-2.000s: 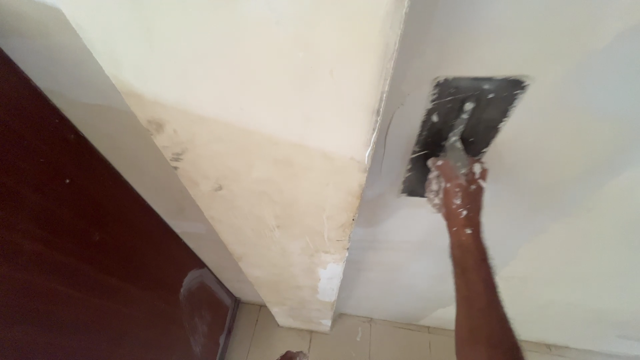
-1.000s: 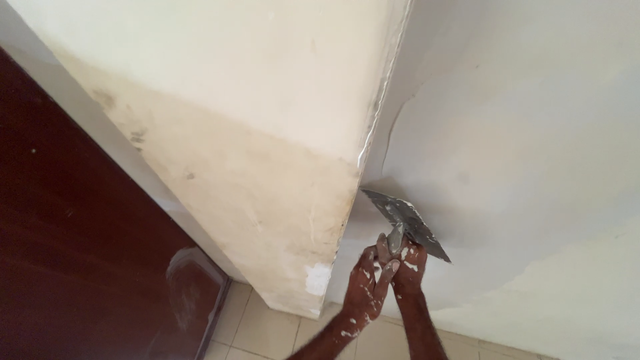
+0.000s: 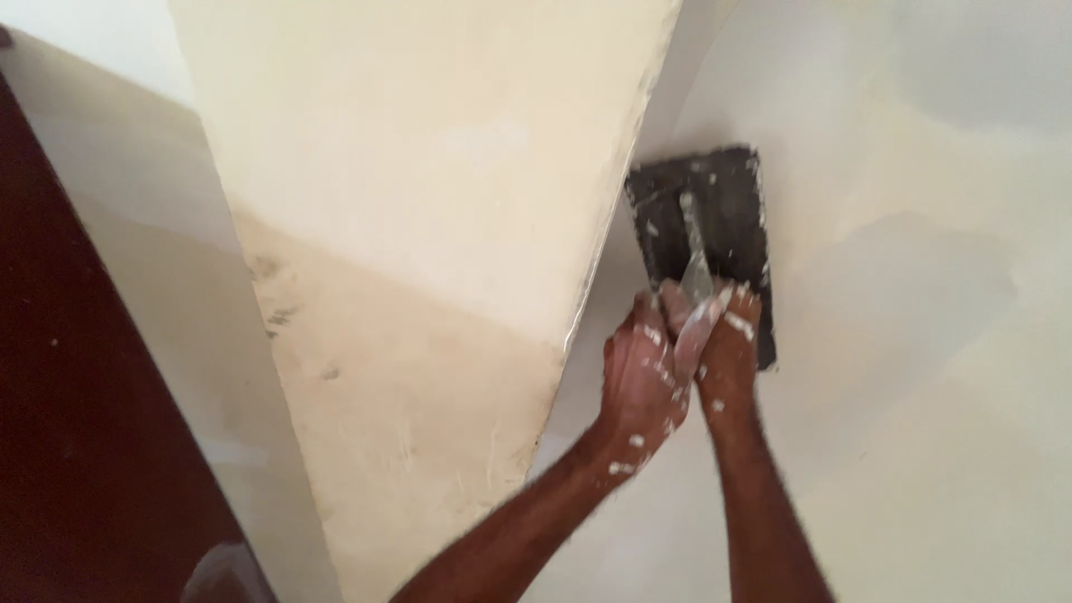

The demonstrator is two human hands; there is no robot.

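Note:
A dark rectangular plastering trowel (image 3: pixel 733 222) with white flecks of filler lies against the wall (image 3: pixel 904 402), its upper left corner at the edge of the projecting column. My right hand (image 3: pixel 730 339) is closed around the trowel's handle. Beside it, my left hand (image 3: pixel 649 368) also grips the handle from the left, its fingers partly hidden by the right hand and the handle. White spatters cover both hands and the left wrist. Damp-looking grey patches of skim coat show on the wall around the blade.
The cream column (image 3: pixel 402 251) projects to the left of the trowel, with a chipped vertical edge and dark scuffs on its lower face. Further left is a dark red-brown door-like panel (image 3: pixel 92 377) with a pale smear at its bottom.
Two seconds ago only my right hand was on the trowel; my left hand joined it by one second ago. Since then the trowel has moved up the wall and its blade has turned flatter to view.

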